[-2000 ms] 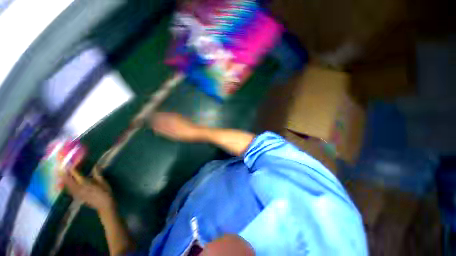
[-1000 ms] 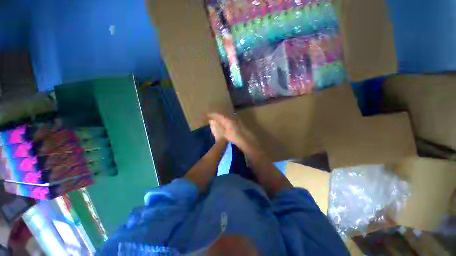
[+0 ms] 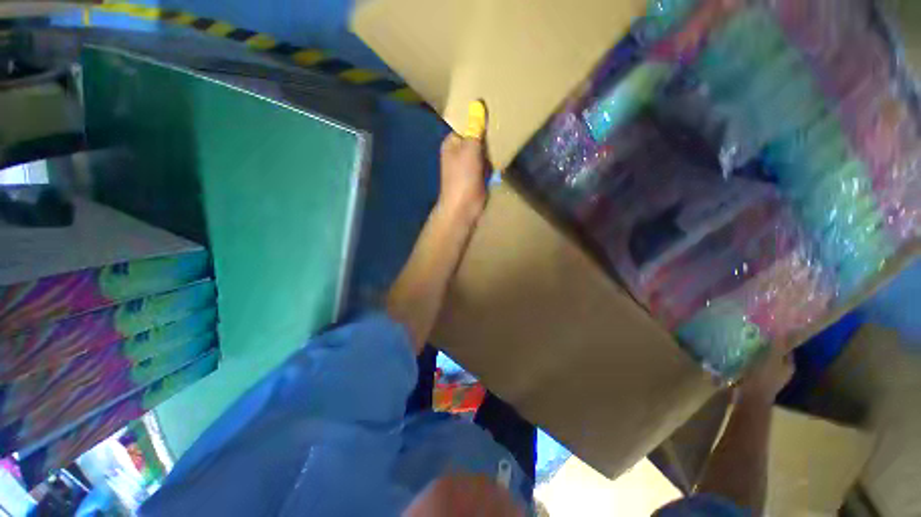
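A large open shipping carton (image 3: pixel 566 303) is tilted in front of me, its flaps folded outward. Wrapped bundles of colour boxes (image 3: pixel 838 172) under shiny clear film fill it, with green, pink and purple edges. My left hand (image 3: pixel 465 167), with a yellow cover on a finger, grips the carton's flap at the left corner; its other fingers are hidden. My right hand (image 3: pixel 762 384) is closed around the carton's near right edge; it is dim and its fingertips are hidden.
A green-topped bench (image 3: pixel 283 212) with a metal edge stands at left. A stack of colour boxes (image 3: pixel 131 333) is on it. Brown cartons (image 3: pixel 818 464) are at lower right. Black-yellow tape (image 3: pixel 303 56) marks the blue floor beyond.
My hands, close together at the carton's near left corner a second ago, are now apart, the right one at the near right edge. The carton appears turned and nearer in view.
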